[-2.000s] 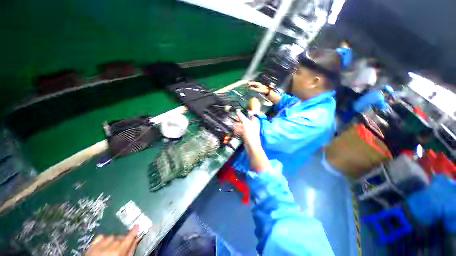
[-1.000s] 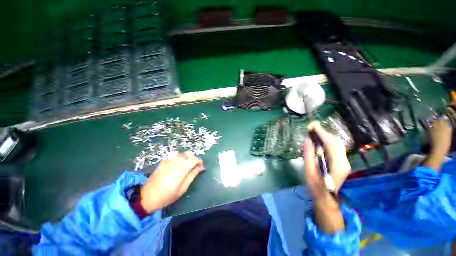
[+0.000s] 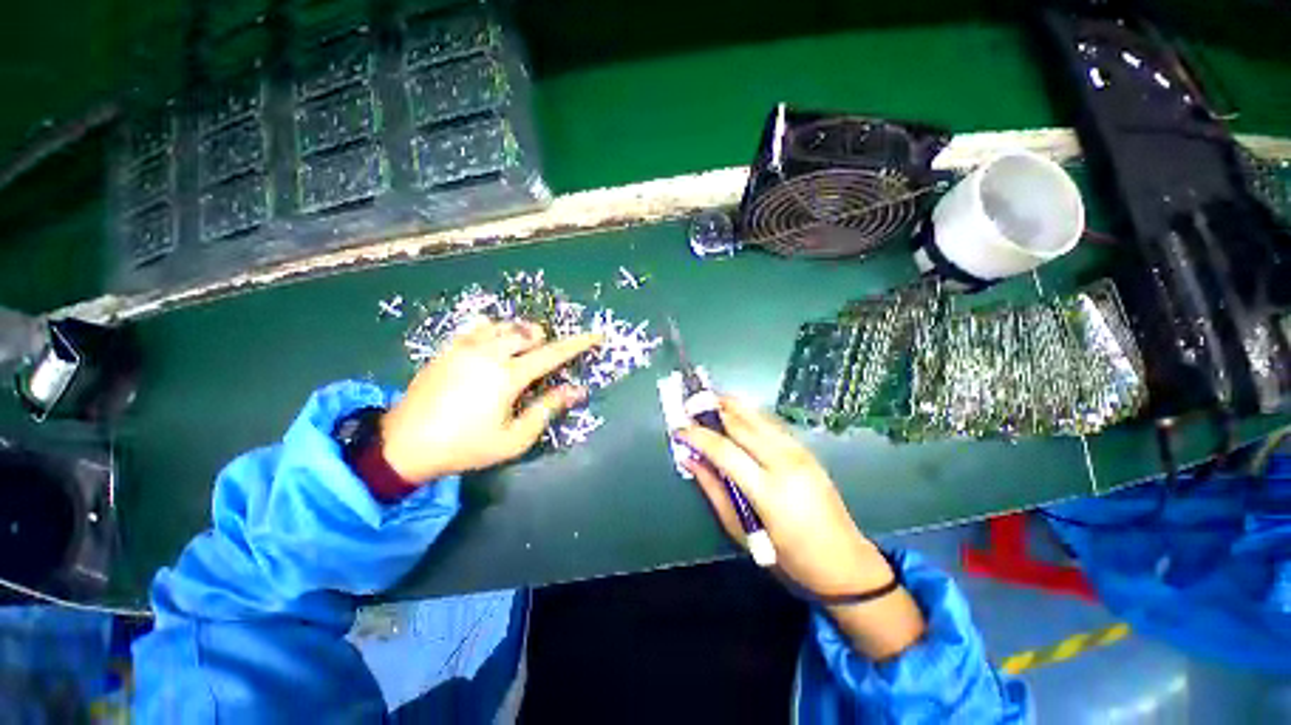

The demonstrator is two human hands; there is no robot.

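Note:
My right hand [image 3: 779, 496] holds a soldering iron [image 3: 731, 489] with a black handle and pale bands, its thin tip pointing up and left. A small white circuit board [image 3: 674, 414] lies under the iron, partly covered by my right hand. My left hand [image 3: 474, 404] is over the near side of a loose pile of tiny white and silver parts [image 3: 616, 347], index finger stretched out toward the right. Whether its fingers grip a part cannot be told.
A row of stacked circuit boards [image 3: 977, 368] lies at right. Behind stand a black fan [image 3: 835, 191] and a white tub [image 3: 1008, 220]. Black equipment [image 3: 1182, 241] is at far right. Blister trays [image 3: 319, 156] lie beyond the bench edge. A dark box [image 3: 64, 371] is at left.
The view has swung down and left from the neighbouring worker to the bench. My right hand has brought the iron left to the board. My left hand has moved onto the pile.

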